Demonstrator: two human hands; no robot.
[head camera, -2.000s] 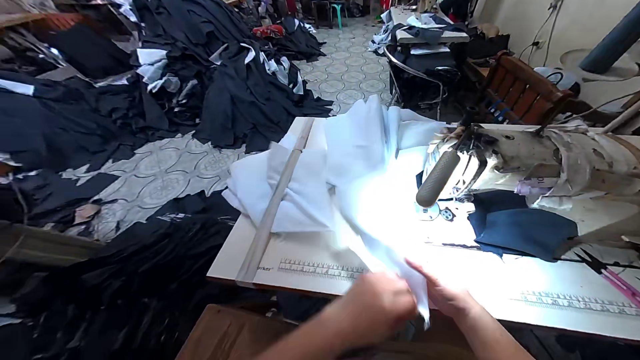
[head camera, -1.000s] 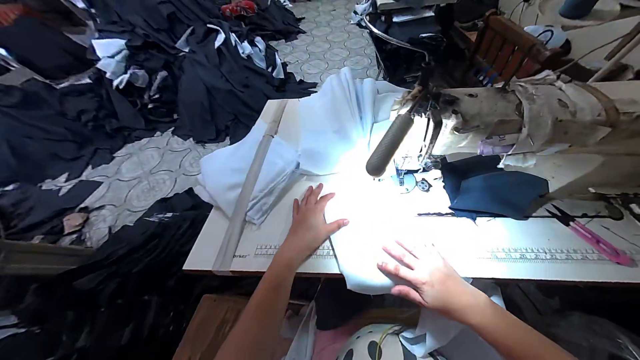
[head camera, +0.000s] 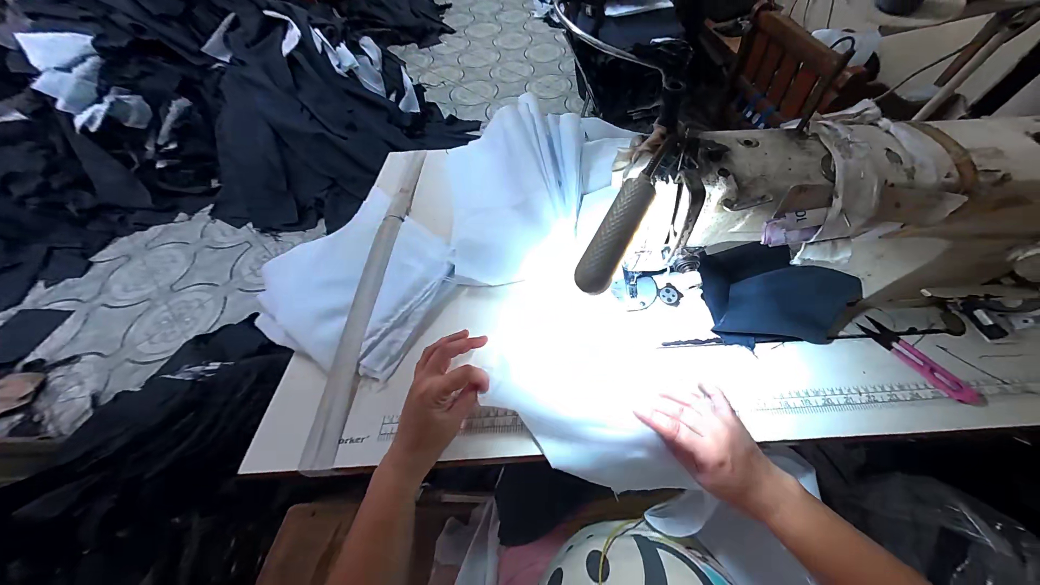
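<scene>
A white fabric piece (head camera: 601, 439) lies across the front of the sewing table, its lower edge hanging over the table edge. My left hand (head camera: 445, 398) is at the fabric's left edge, thumb and fingertips close together; glare hides whether cloth is between them. My right hand (head camera: 707, 439) rests with spread fingers on the fabric's right part. Behind them stands the head of a sewing machine (head camera: 747, 171), with a textured grip or lamp (head camera: 615, 236) hanging at its left end. White folded pieces (head camera: 504, 195) lie behind, and more white cloth (head camera: 325, 268) lies beneath a clear ruler-like strip (head camera: 357, 325).
Dark blue fabric (head camera: 780, 301) lies below the machine arm. Pink-handled scissors (head camera: 926, 366) lie at the right, beside a printed measuring scale (head camera: 845, 396). Heaps of black cloth (head camera: 284, 138) cover the floor at left. A wooden chair (head camera: 784, 65) stands behind the machine.
Two seconds ago both hands were together at the front edge with the white cloth; a second ago they lay spread apart on it. My left hand has since lifted and drawn its fingers together.
</scene>
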